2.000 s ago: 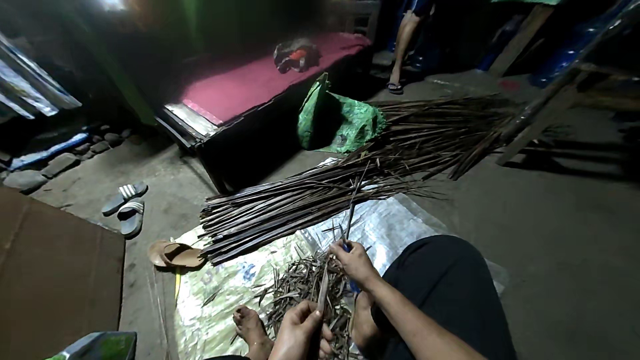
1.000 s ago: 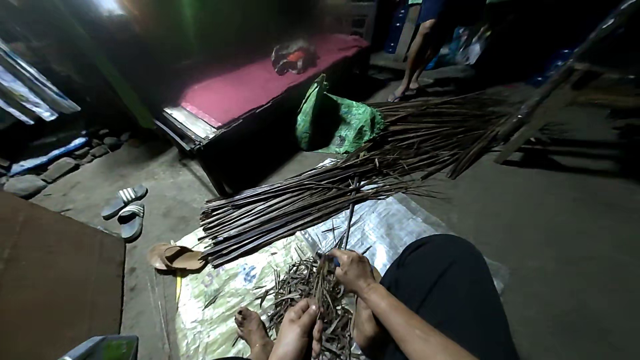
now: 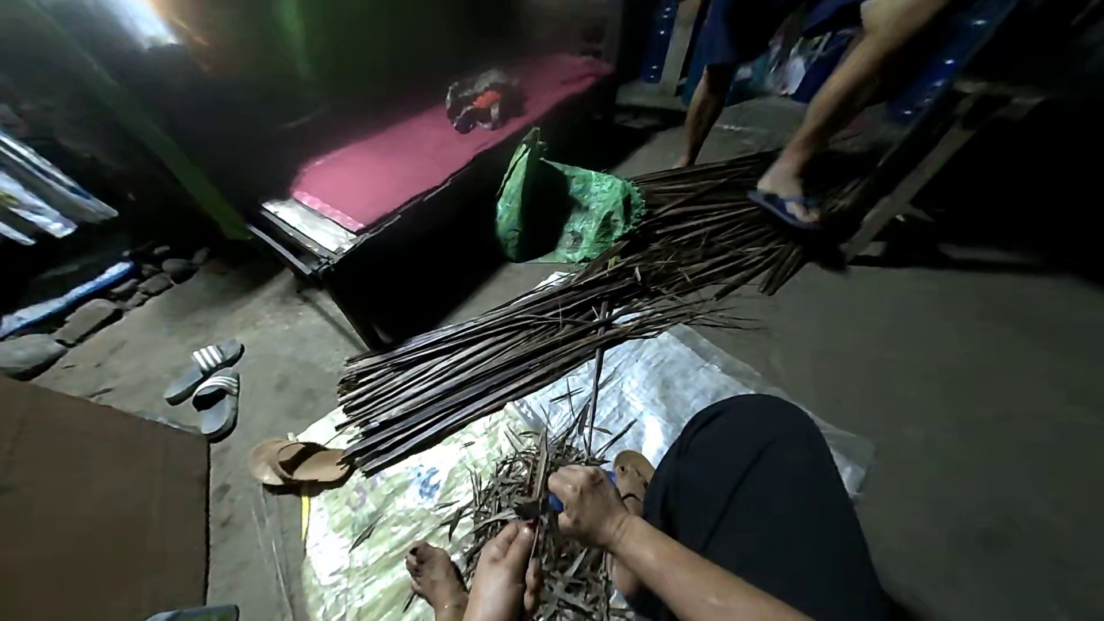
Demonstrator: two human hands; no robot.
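My right hand is closed around a blue handle, whose short dark blade reaches left to a dry leaf strip. My left hand pinches that strip just below the blade. Under both hands lies a heap of short dry leaf scraps on a pale plastic sack sheet. Past the hands, a large bundle of long brown dried stalks or leaf strips lies across the sheet. One long thin strip runs from the bundle down toward the heap.
My bare foot is left of the heap. A green sack stands by a low platform with a pink cover. Brown sandals, striped slides and a cardboard box are at left. A person's slippered foot is over the far stalks.
The other person has come nearer, from beyond the far stalks to over them. My right hand with the blue-handled tool has moved down closer to my left hand.
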